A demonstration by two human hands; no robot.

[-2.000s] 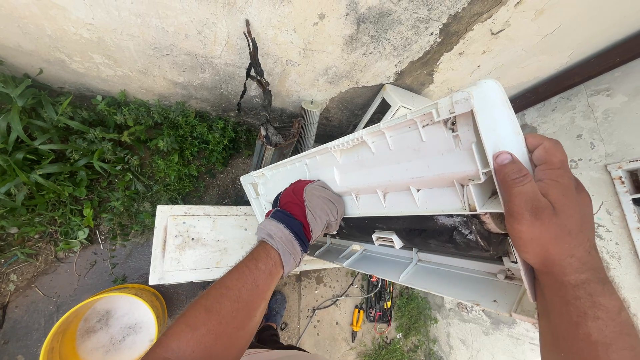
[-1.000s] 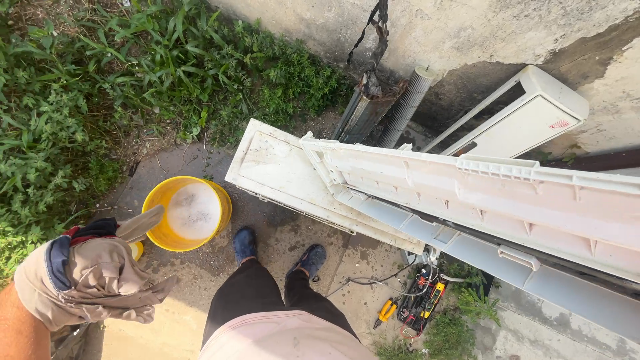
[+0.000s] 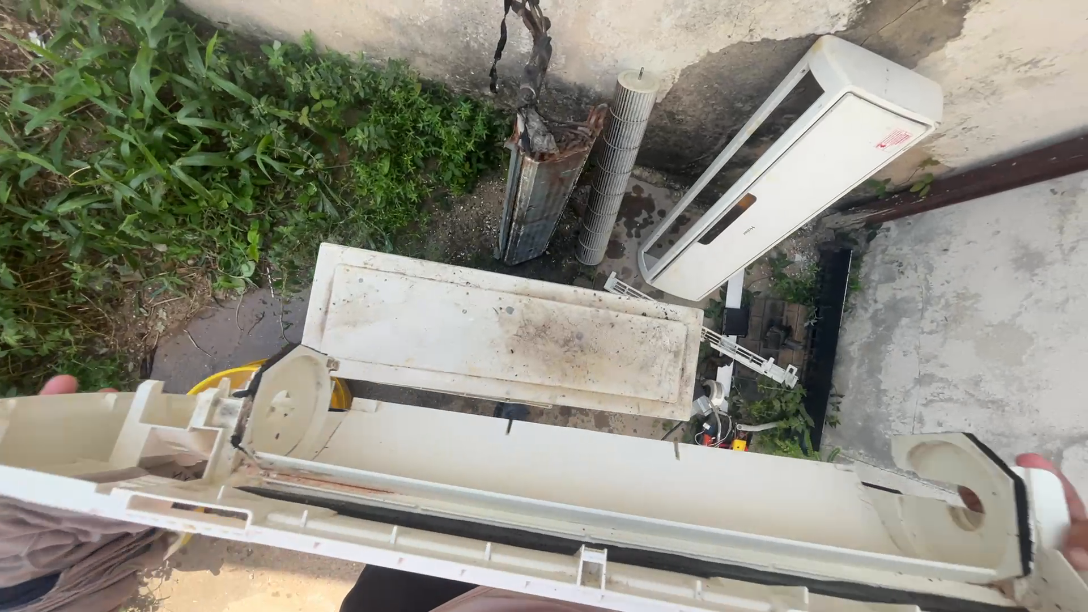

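Observation:
A long off-white plastic air conditioner housing (image 3: 595, 484) spans the bottom of the view, held up level between both hands. My left hand (image 3: 68, 386) grips its left end, with only fingertips showing above the rim. At the right end, my right hand (image 3: 1054, 501) is wrapped around the edge, partly cut off by the frame. A wet-looking brown cloth (image 3: 68, 552) is below the housing's left end; whether my left hand also holds it is hidden. Beyond the housing lies a stained white flat panel (image 3: 510, 331).
A finned coil (image 3: 544, 204), a cylindrical blower fan (image 3: 618, 166) and a white front cover (image 3: 790, 170) lean by the wall. The yellow bucket (image 3: 225, 376) is mostly hidden behind the housing. Tools and cables (image 3: 722, 433) lie beyond it; weeds grow at left.
The housing, earlier standing at the right, now lies across the view in front of me. My left hand, over by the bucket with the cloth one second ago, is now at the housing's left end.

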